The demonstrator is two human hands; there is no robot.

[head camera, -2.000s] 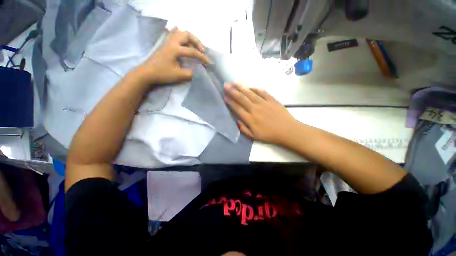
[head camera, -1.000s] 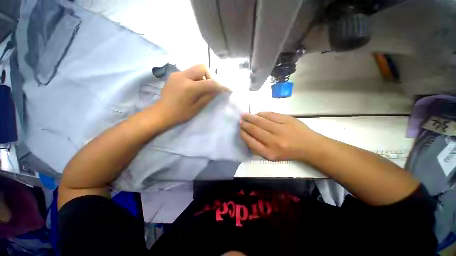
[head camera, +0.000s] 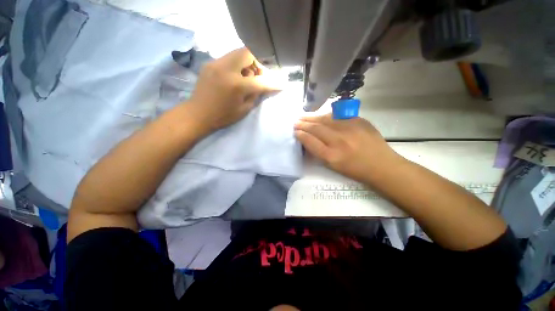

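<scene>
The pale grey-blue garment piece lies left of and below the needle area, with its right edge in the glare by the foot. My left hand pinches the cloth just left of the needle area, thumb and fingers together. My right hand lies with its fingertips on the cloth's right edge, below the foot; whether it grips the cloth cannot be told. The sewing machine head stands above. The needle tip is lost in the glare. The blue knob is just above my right hand.
A dark ribbed knob sits on the head. An orange and dark tool lies at the upper right. A printed ruler scale runs along the table. A grey bundle of cut pieces with a white tag is at the right edge.
The cloth was turned and brought under the head, its folded-over flap now covered. Since the last earlier frame, both hands have moved up slightly, with the cloth further towards the foot.
</scene>
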